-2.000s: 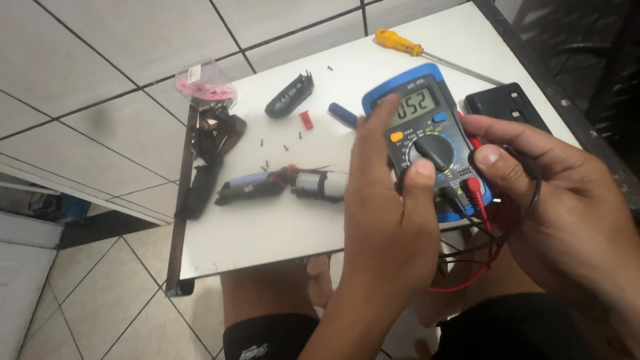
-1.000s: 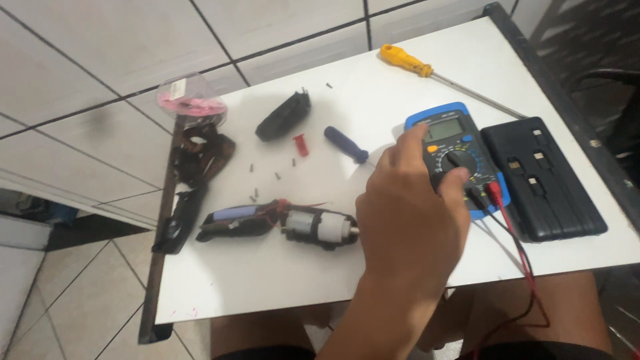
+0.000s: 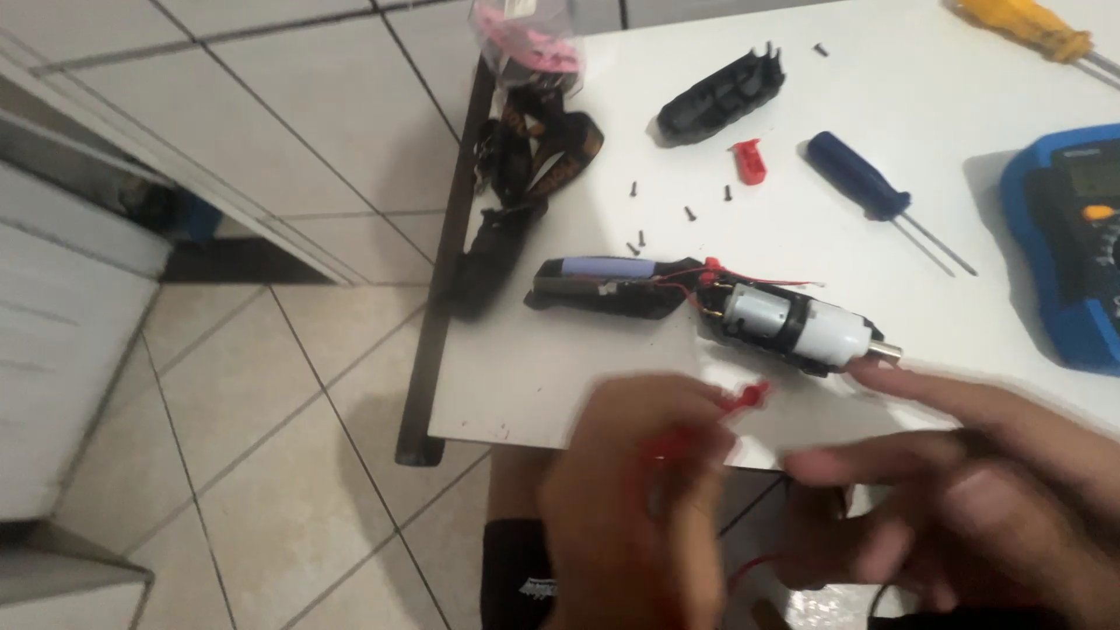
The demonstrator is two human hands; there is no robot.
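Note:
My left hand [image 3: 647,490], blurred, is closed around a red test probe [image 3: 744,398] whose end sticks out past the fingers over the table's near edge. My right hand [image 3: 962,490] has its fingers spread, one fingertip close to the metal shaft of an opened cordless screwdriver [image 3: 770,319]; whether it touches is unclear, and so is whether the hand holds anything. The tool's motor and white gearbox lie exposed in the half shell, with thin red wires running towards its handle [image 3: 608,284]. At the right edge lies a blue-framed multimeter [image 3: 1032,236], partly out of view.
Above the tool are several small screws [image 3: 690,213], a red plastic part [image 3: 750,162], a black shell half [image 3: 722,96] and a blue-handled screwdriver [image 3: 862,179]. A yellow-handled screwdriver [image 3: 1024,26] lies top right. A black strap [image 3: 569,157] and a clear package [image 3: 534,44] sit by the left edge.
The multimeter, held in my hands two seconds ago, lies on the table. My left hand has moved off it and has the red probe. My right hand has come into view. The view has shifted left and closer.

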